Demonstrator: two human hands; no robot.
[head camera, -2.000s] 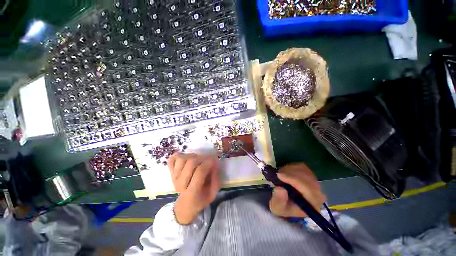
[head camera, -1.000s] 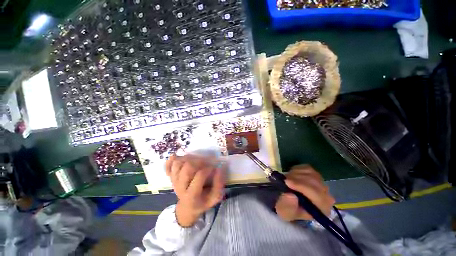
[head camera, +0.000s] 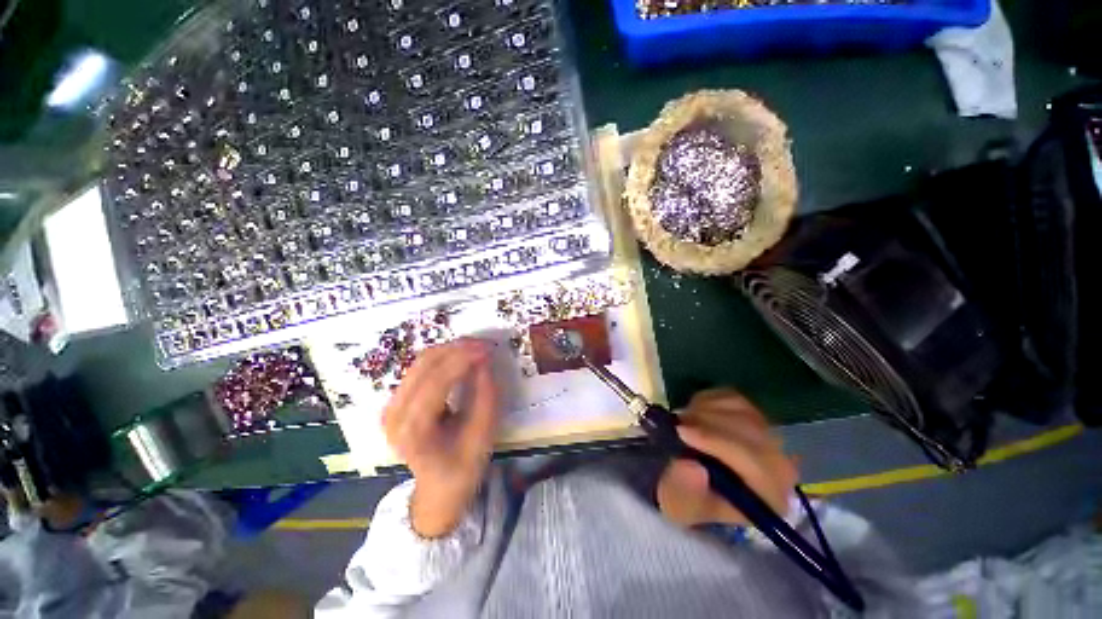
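My right hand (head camera: 729, 462) holds the black soldering iron (head camera: 761, 514) like a pen. Its silver shaft points up and left, and the tip is at the round spot of the reddish-brown block (head camera: 572, 345). My left hand (head camera: 444, 417) is over the white sheet (head camera: 538, 405), left of the block, fingers bent; whether it holds a tiny part cannot be told. A thin dark line lies on the sheet between hand and block. Gold-silver bits (head camera: 562, 299) are heaped above the block. Dark red bits (head camera: 402, 343) lie behind my left fingertips.
A clear pocketed tray (head camera: 363, 288) spans the back left. A tan bowl with silver filling (head camera: 772, 181) and a blue bin (head camera: 798, 33) are at the back. A black fan (head camera: 900, 320) stands right. Another red pile (head camera: 260, 389) and a silver cylinder (head camera: 155, 450) are left.
The iron's tip was at the block, dropped to its lower edge, and is now back on its round spot. My left hand has shifted slightly left and up, uncovering the thin line.
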